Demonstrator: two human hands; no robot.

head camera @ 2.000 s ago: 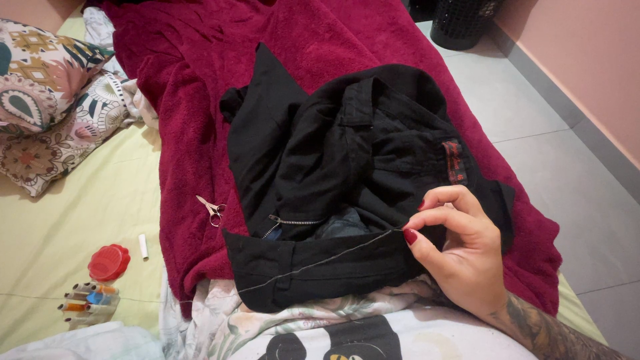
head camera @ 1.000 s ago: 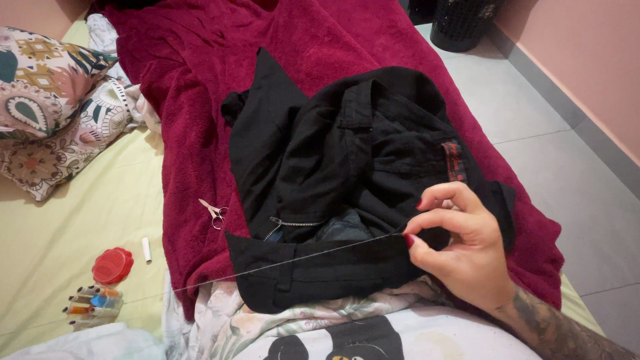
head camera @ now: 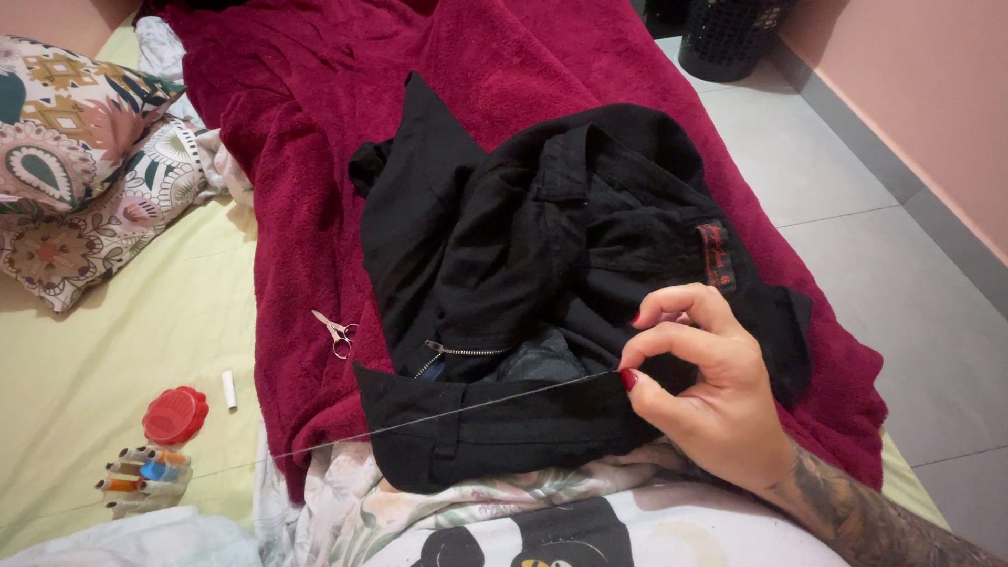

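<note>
My right hand point(head camera: 701, 378) pinches one end of a thin pale thread point(head camera: 480, 403) between thumb and index finger, above the waistband of black trousers point(head camera: 504, 244). The thread stretches taut across the waistband toward the left edge. My left hand is out of the frame. The trousers lie rumpled on a dark red blanket point(head camera: 291, 260), their metal zipper point(head camera: 472, 351) partly showing. Small scissors point(head camera: 337, 334) lie left of the trousers. A red scalloped plastic piece point(head camera: 176, 415), a small white stick point(head camera: 228, 390) and a cluster of thread spools point(head camera: 146, 476) rest on the pale sheet.
Patterned pillows point(head camera: 71, 126) are at the upper left on the bed. A black perforated basket point(head camera: 728, 35) stands on the tiled floor point(head camera: 835, 205), near the pink wall point(head camera: 937, 94). Printed fabric point(head camera: 630, 520) covers my lap at the bottom.
The thread, slacker across the waistband two seconds ago, is now pulled straight. My right hand keeps its pinch in nearly the same place.
</note>
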